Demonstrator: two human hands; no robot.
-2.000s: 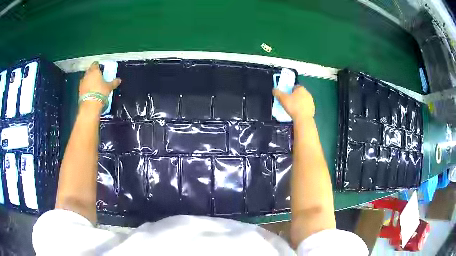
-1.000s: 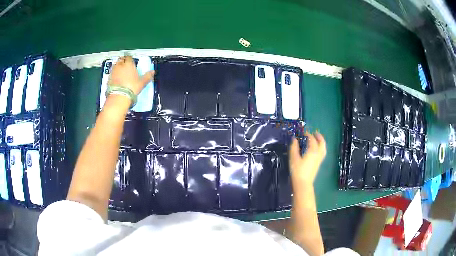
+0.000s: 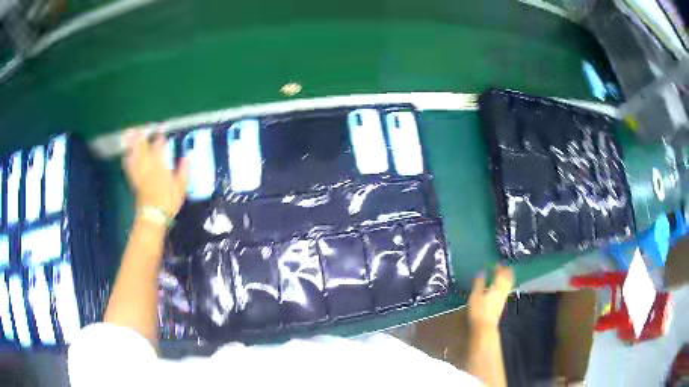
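Note:
A shiny black blister tray [image 3: 310, 202] lies in front of me. Pale phone back covers lie in its top row: one in the third pocket [image 3: 244, 155], one beside it to the left [image 3: 199, 162], and two at the right end [image 3: 369, 142]. My left hand [image 3: 153, 180] is over the tray's top left corner and mostly hides a pale cover [image 3: 171, 151]; whether it grips that cover is unclear. My right hand [image 3: 489, 296] is blurred, right of the tray at the ledge's near edge, fingers apart, with nothing seen in it.
A filled tray stack [image 3: 83, 242] stands left, an empty tray stack [image 3: 555, 178] right. Behind runs the green conveyor [image 3: 340, 53] with its pale side rail [image 3: 446, 100]. A small tan piece [image 3: 291, 89] lies on the belt. A cardboard box [image 3: 576, 325] and red stool [image 3: 650, 314] are below right.
My left hand has moved left, uncovering the second cover; a cover now shows in the third pocket. My right hand has moved down and away from the tray. The view has shifted.

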